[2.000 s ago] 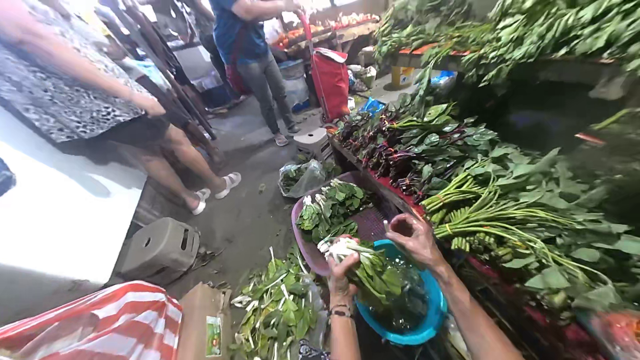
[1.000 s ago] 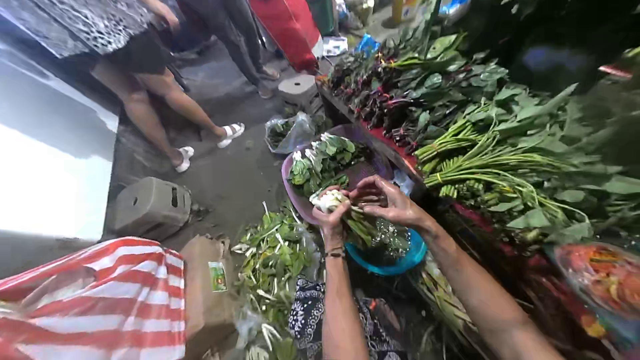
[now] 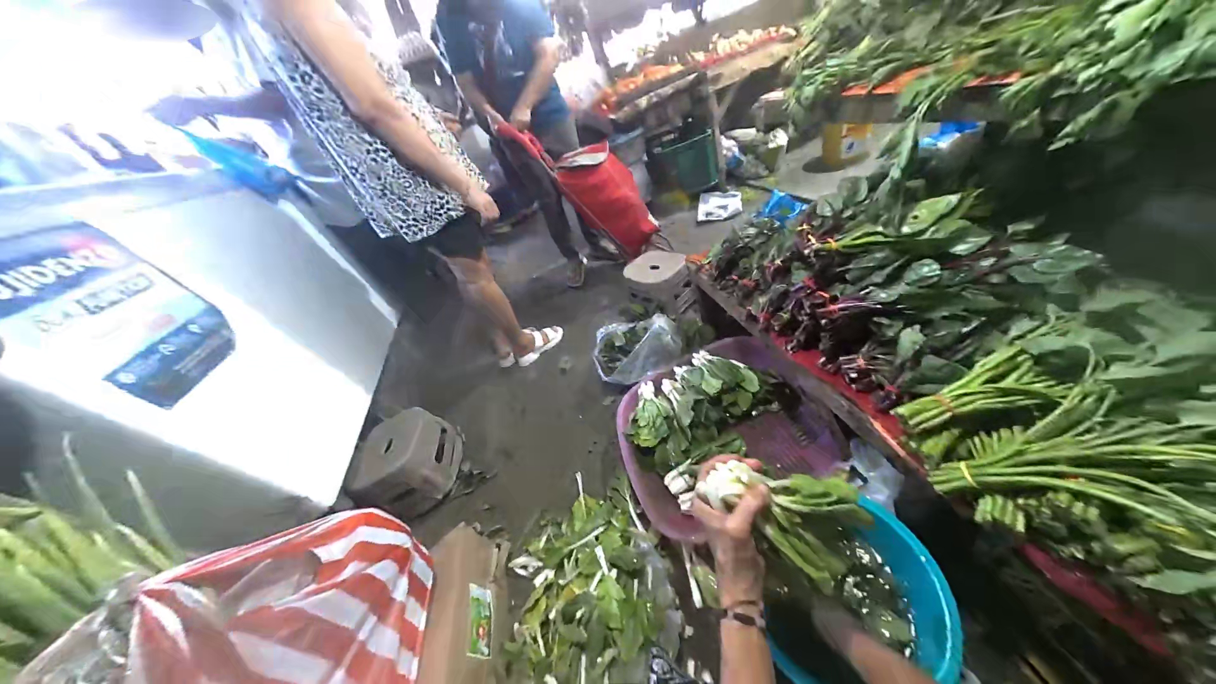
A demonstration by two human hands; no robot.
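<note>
My left hand (image 3: 733, 518) grips a bunch of leafy greens (image 3: 798, 532) by its white stem ends, leaves pointing right over a blue basin of water (image 3: 936, 570). Low over the basin, my right hand (image 3: 841, 632) is blurred and its fingers are hard to make out. Behind my left hand stands a purple plastic basket (image 3: 632, 475), where bundled greens (image 3: 698, 399) lie with white ends up. Loose leaves and stems (image 3: 589, 579) are heaped on the ground left of my left wrist.
Vegetable bundles (image 3: 997, 456) cover a low stall on the right. A plastic bag of greens (image 3: 641, 347) and stools (image 3: 408, 461) stand on the floor. A striped bag (image 3: 313, 589) and cardboard (image 3: 461, 608) are at lower left. Two people stand ahead, one by a red trolley bag (image 3: 608, 195).
My right hand has come away from the bunch and moved down over the basin. My left hand still holds the bunch. The view has tilted up since one second ago.
</note>
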